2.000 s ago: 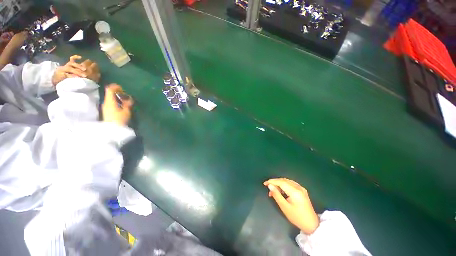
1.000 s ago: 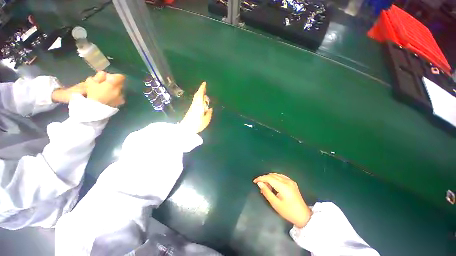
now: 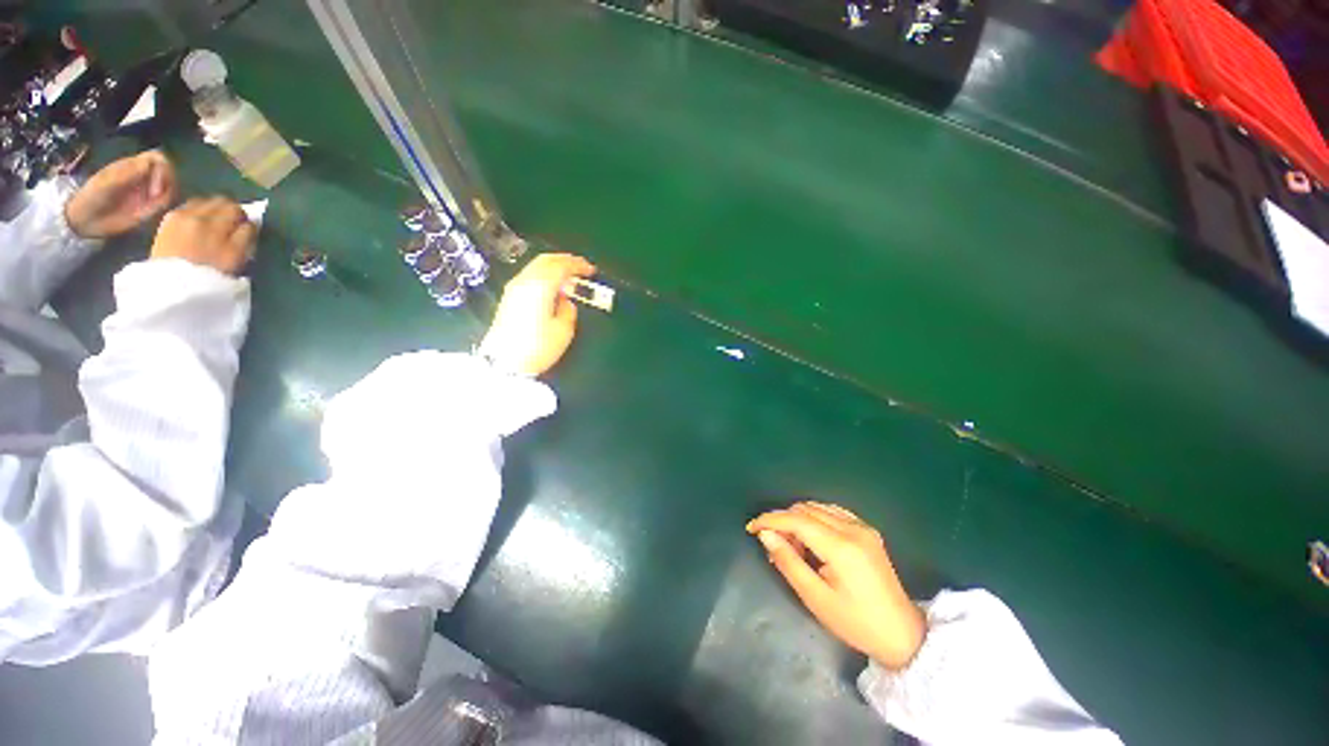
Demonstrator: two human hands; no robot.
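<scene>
My left hand reaches to the post's foot. Its fingertips pinch the edge of a flat pale piece with a dark centre. The piece is at the mat's surface; whether it is lifted I cannot tell. Several round metal cases stand in a cluster left of my left hand. One more metal case stands apart, further left. My right hand rests on the green mat at lower right, thumb and index tips together, with nothing visible between them.
A metal post rises behind the cluster. A neighbour's hands and a bottle are at left. A silvery sliver lies near the seam. A black tray is beyond; a dark tray and red bins are far right.
My left hand went from far left to the post's foot and now pinches the pale piece. A single case now stands apart, and the neighbour's hands have separated. My right hand stays nearly still.
</scene>
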